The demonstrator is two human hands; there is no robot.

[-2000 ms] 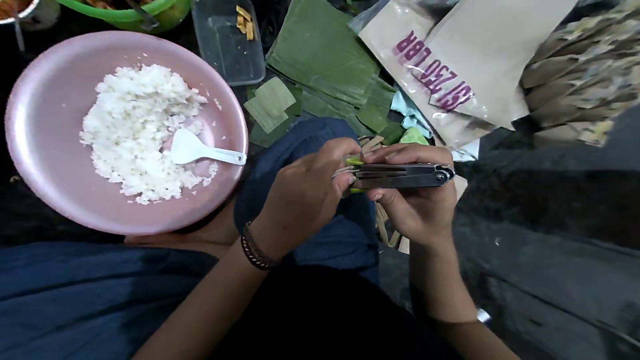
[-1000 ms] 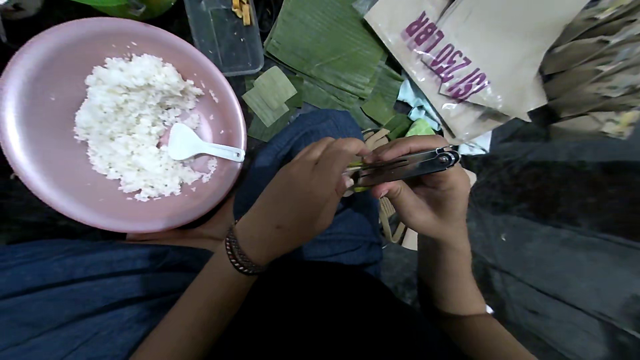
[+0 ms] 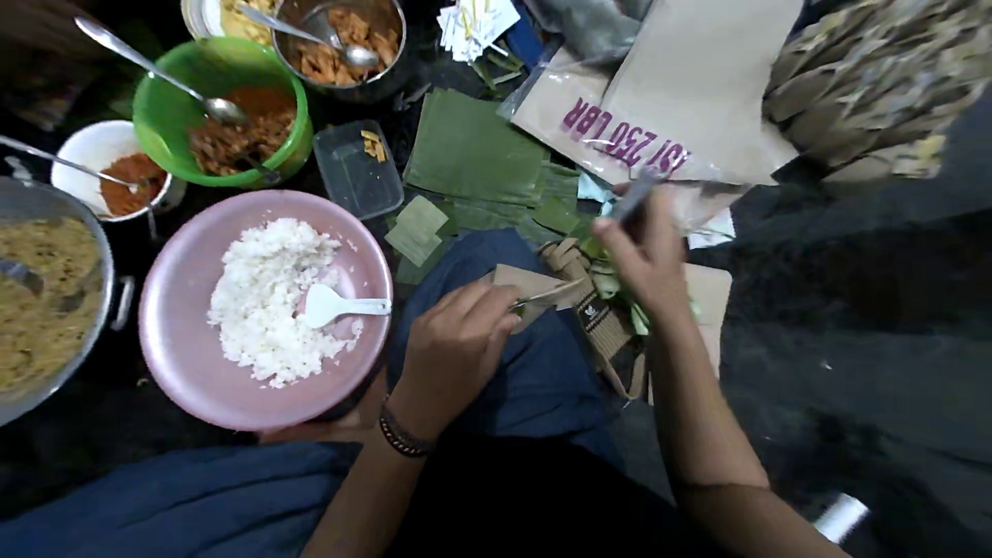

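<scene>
My left hand point(image 3: 457, 353) holds a small piece of brown paper point(image 3: 523, 291) over my blue-clad knee, with a thin strip, partly blurred, sticking out from the fingertips. My right hand point(image 3: 647, 252) grips a stapler point(image 3: 635, 194), blurred, and is raised near the brown wrapping papers point(image 3: 690, 85). Just below and left of that hand lie folded brown packing pieces point(image 3: 604, 318) and some green leafy strips. To the left of my hands, a pink basin point(image 3: 174, 333) holds white rice point(image 3: 271, 302) and a white rice paddle point(image 3: 345, 306).
Cut banana leaves point(image 3: 473, 147) lie ahead, beside a clear plastic tray point(image 3: 341, 170). At upper left stand a green basin point(image 3: 298, 139), a white bowl point(image 3: 70, 155), a metal pot point(image 3: 399, 46) and a large pot point(image 3: 105, 248), each with food. Folded paper packets point(image 3: 876, 85) are heaped upper right.
My hands have come apart; the right one has moved away with the stapler, which was between both hands before. The view has shifted, so more bowls show at the left.
</scene>
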